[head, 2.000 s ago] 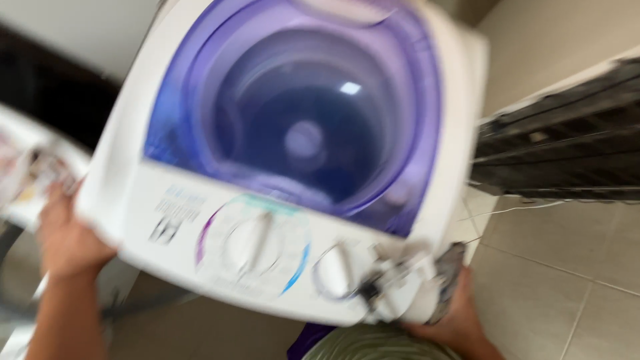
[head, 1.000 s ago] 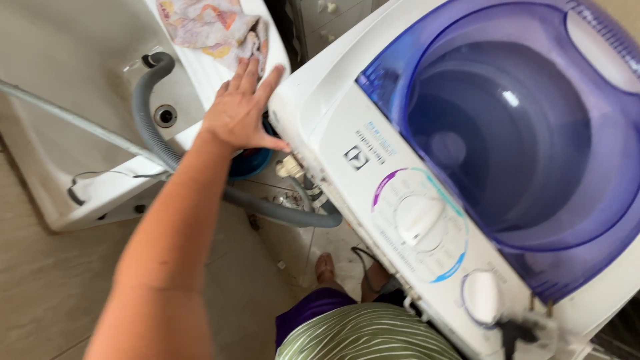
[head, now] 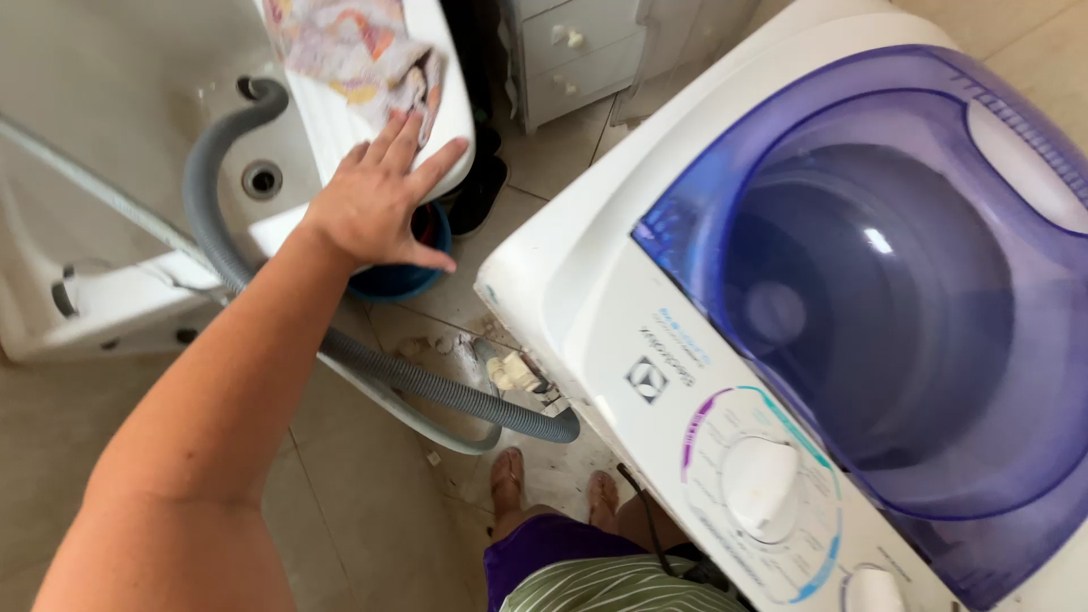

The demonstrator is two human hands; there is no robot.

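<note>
An Electrolux top-loading washing machine (head: 595, 331) with a purple see-through lid (head: 867, 280) fills the right side, its dial (head: 759, 489) on the white control panel. My left hand (head: 382, 191) is spread over the end of a white ledge (head: 455, 102), fingertips at a patterned cloth (head: 357, 51) lying there; it grips nothing. Under my forearm passes a grey corrugated drain hose (head: 442, 387), running from the laundry sink (head: 183, 59) to the machine's side. Beside the machine's edge shows a cream plastic fitting (head: 514, 372). My right hand is outside the view.
A blue basin (head: 395, 285) stands on the tiled floor below my hand. Dark shoes (head: 480, 191) lie near a white drawer unit (head: 582, 59). A thin dark cord (head: 646, 510) hangs close to my feet (head: 507, 476). A light pole (head: 110, 195) crosses the sink.
Two seconds ago both my hands were at the machine's sides. My left hand has since left it for the white ledge, and my right hand has gone out of view. The view has shifted considerably.
</note>
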